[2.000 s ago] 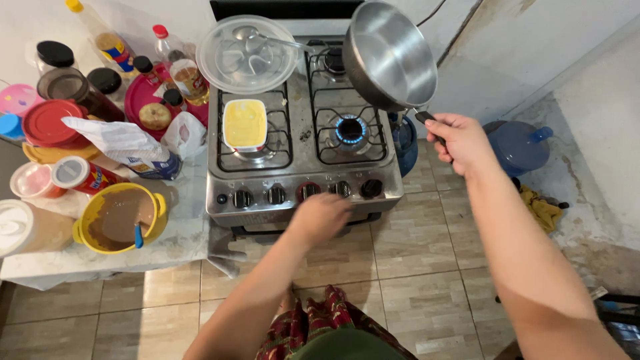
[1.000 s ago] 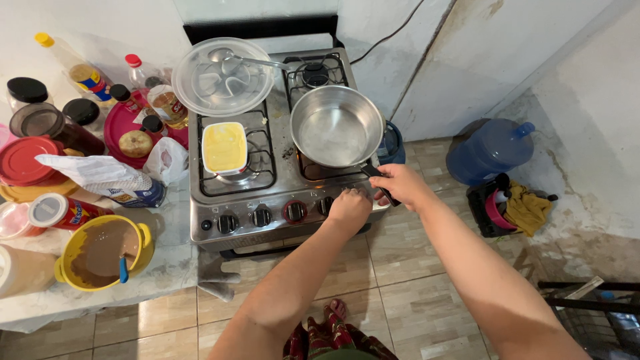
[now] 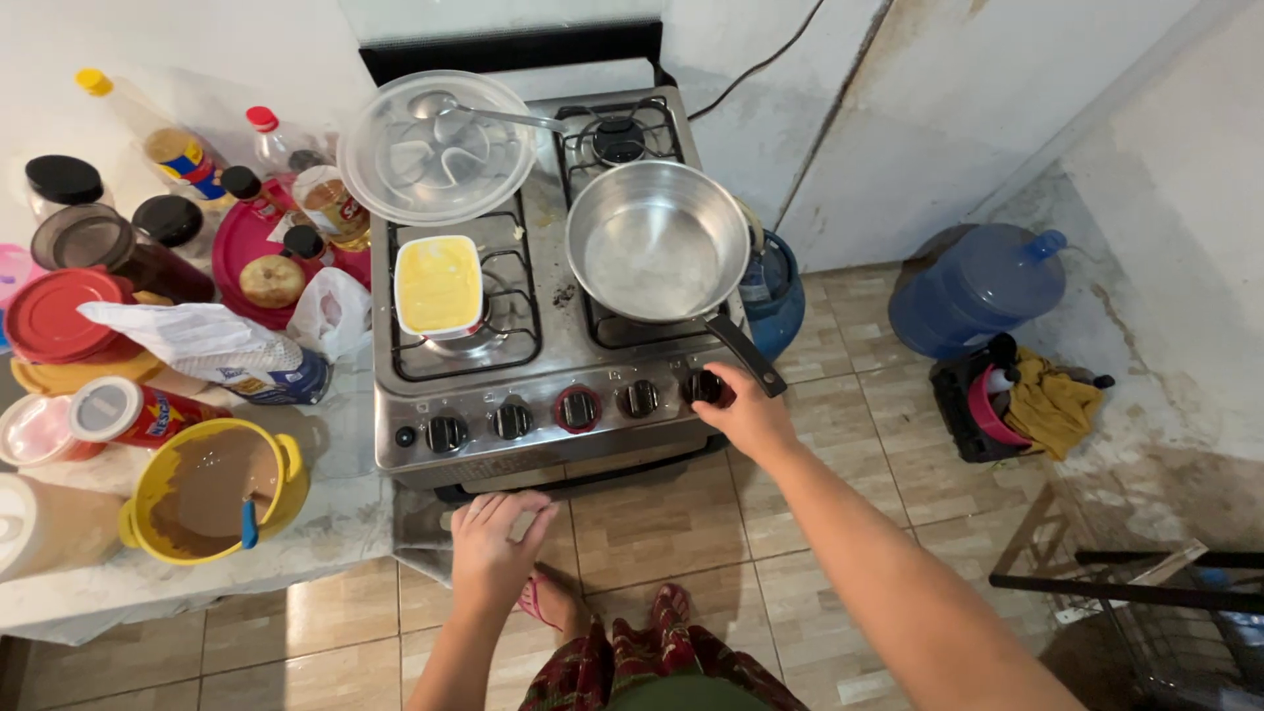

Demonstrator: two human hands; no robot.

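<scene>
My right hand (image 3: 748,410) grips the rightmost black control knob (image 3: 703,388) on the front of the gas stove (image 3: 553,385). Just above that hand juts the black handle of a metal frying pan (image 3: 657,242), which sits on the front right burner. Held in the air before the stove, my left hand (image 3: 499,538) is empty with its fingers loosely bent. On the front left burner grate rests a white tub of yellow spread (image 3: 438,286). Behind it a translucent plastic lid (image 3: 434,148) carries a metal spoon (image 3: 494,116). Whether a flame burns under the pan is hidden.
On the counter at left stand a yellow bowl of brown mixture (image 3: 212,484), a red-labelled can (image 3: 148,410), a blue-and-white packet (image 3: 237,360), bottles and jars. A blue gas cylinder (image 3: 775,296) is beside the stove; a blue water jug (image 3: 973,286) stands on the floor at right.
The pan, held over the burner two seconds ago, now sits there. My right hand has left its handle for the rightmost knob. My left hand has drawn back from the knobs.
</scene>
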